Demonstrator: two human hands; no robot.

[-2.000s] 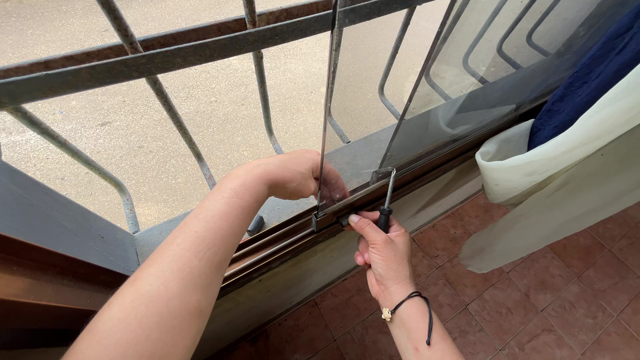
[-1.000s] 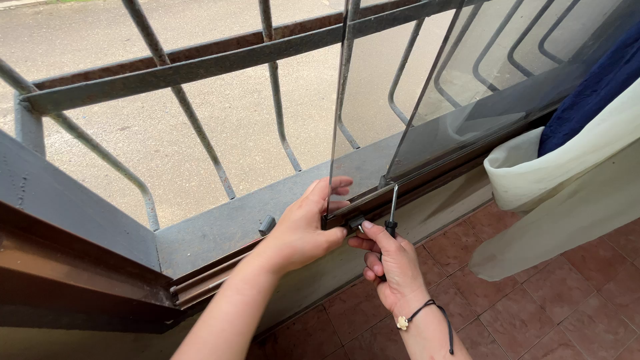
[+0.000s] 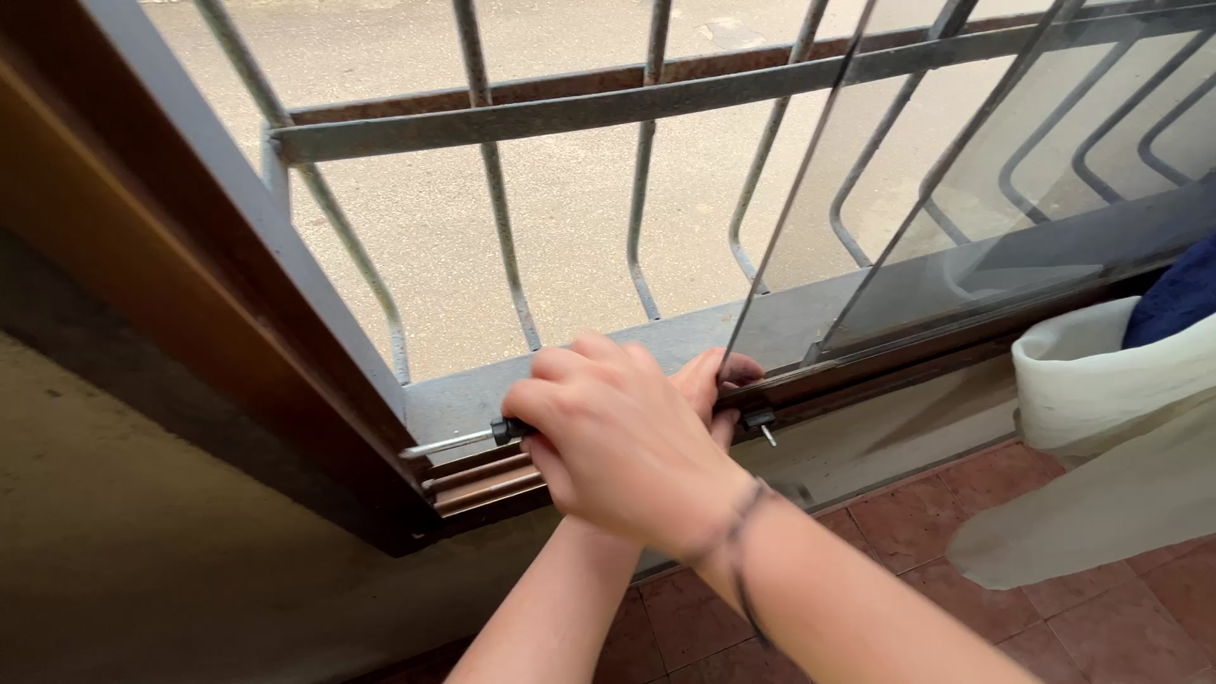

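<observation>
My right hand [image 3: 622,432], with a dark cord bracelet at its wrist, is closed around the black handle of a screwdriver [image 3: 456,443] whose metal shaft points left toward the brown window frame [image 3: 313,370]. Crossing beneath it, my left hand [image 3: 712,385] grips the lower edge of a sliding glass pane [image 3: 798,285], its fingertips showing behind the glass. Part of my left hand is hidden by my right. Just right of my left fingers, a small black fitting with a metal pin [image 3: 760,420] sits on the pane's bottom edge. Left of my hands run the brown sill tracks [image 3: 484,484].
Beyond the sill stands a rusty metal window grille [image 3: 494,123]. Another glass pane [image 3: 1026,209] overlaps at the right. A pale curtain [image 3: 1092,408] with a dark blue cloth [image 3: 1178,294] hangs at the right, above the reddish floor tiles [image 3: 912,518].
My right hand has moved left from the pane's fitting, crossing over my left arm with the screwdriver. My left hand remains at the pane's edge. The view has swung left.
</observation>
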